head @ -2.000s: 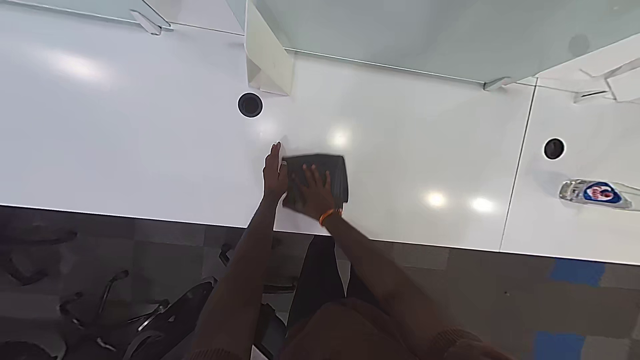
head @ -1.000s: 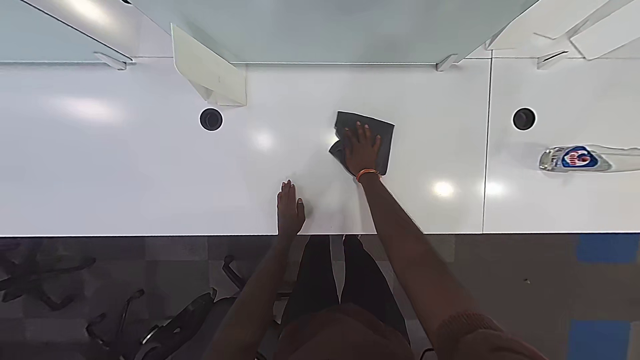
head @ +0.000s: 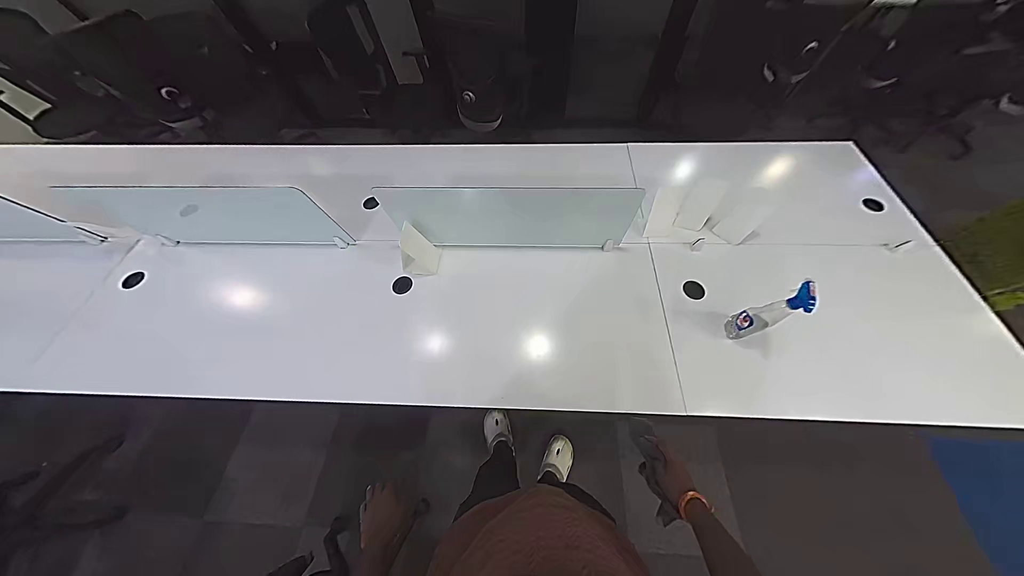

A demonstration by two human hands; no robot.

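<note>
My right hand [head: 670,474], with an orange band at the wrist, holds a crumpled dark cloth [head: 658,480] beyond the near edge of the white table [head: 480,376], over the floor. Low and to the left of my legs, my left hand [head: 386,512] hangs with nothing seen in it; its fingers are partly spread. A clear spray bottle [head: 756,319] with a blue trigger head [head: 803,297] lies on its side on the right part of the tabletop, right of a round black grommet [head: 694,290].
Frosted divider panels [head: 520,216] stand along the table's middle. A white folded stand [head: 418,252] is beside another black grommet [head: 402,285]. More white pieces [head: 694,204] stand at the far right. Dark chairs [head: 480,88] line the far side; chair parts [head: 76,480] show at lower left.
Both hands have left the tabletop, and the cloth, earlier flat under my right hand, now hangs bunched in it. The view has pulled back to show the whole table width.
</note>
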